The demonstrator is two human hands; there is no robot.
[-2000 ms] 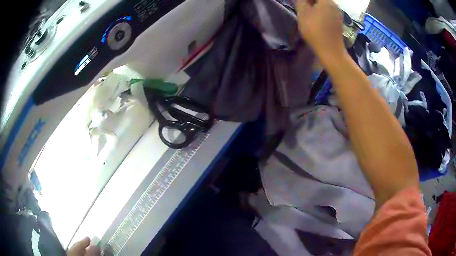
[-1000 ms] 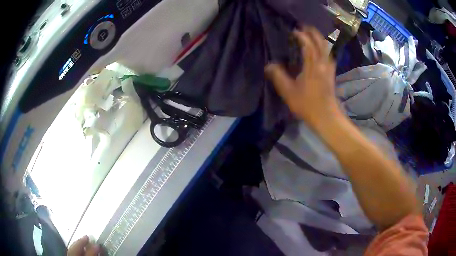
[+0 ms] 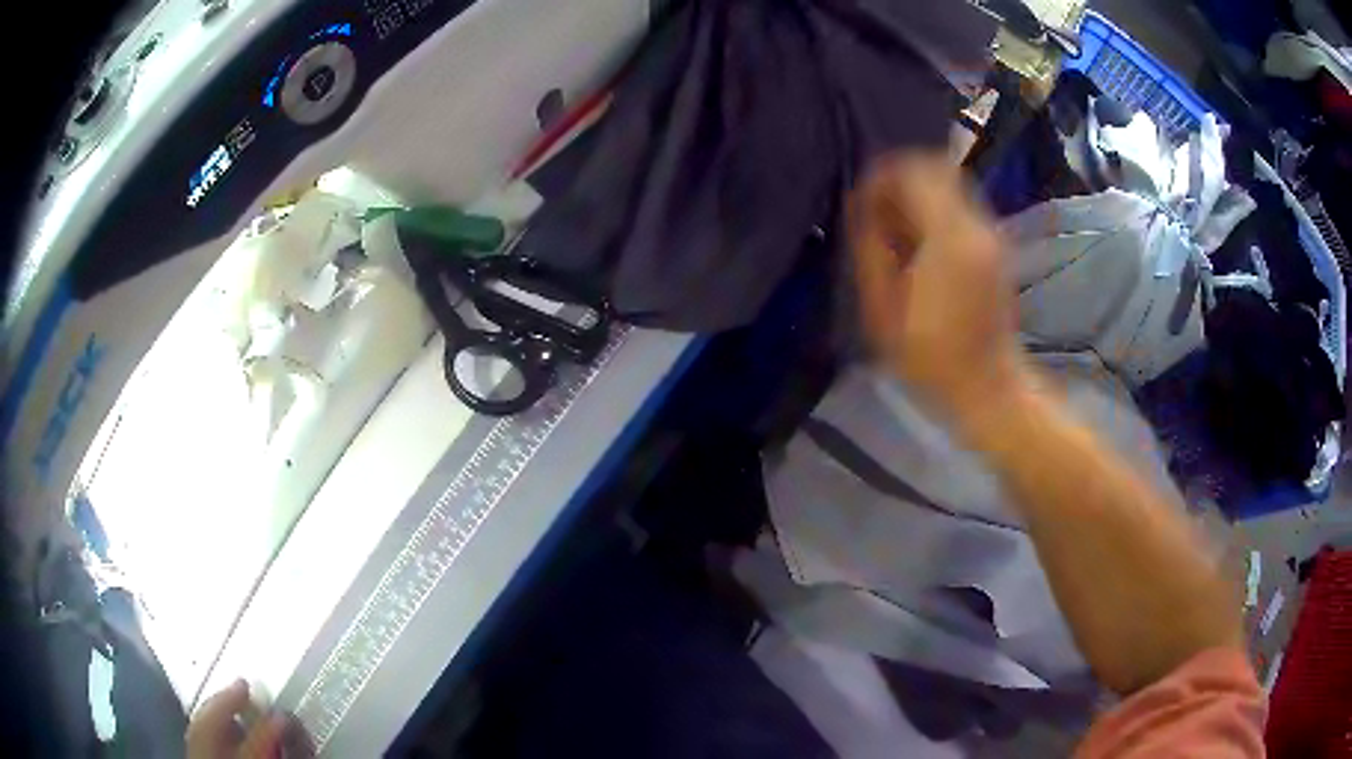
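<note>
The dark grey garment piece [image 3: 741, 163] lies bunched over the right end of the machine table and hangs at its edge. My right hand [image 3: 934, 282] is blurred beside the cloth's lower right side, fingers curled; whether it holds anything cannot be told. My left hand [image 3: 237, 724] is small at the bottom left by the table's front edge, mostly cut off by the picture's edge. Black-handled scissors [image 3: 512, 334] lie on the table left of the cloth, next to a green object [image 3: 445, 227].
White scraps [image 3: 304, 297] lie left of the scissors. A ruler strip [image 3: 445, 541] runs along the front edge. The machine's control panel [image 3: 319, 85] is at upper left. Light grey cut pieces [image 3: 905, 489] are piled below right. A blue basket [image 3: 1139, 71] holding cloth stands at right.
My right hand came down from the top edge, then moved slightly lower, its spread fingers now curled. The dark cloth has shifted, and less hangs beside the table. My left hand stays low at left.
</note>
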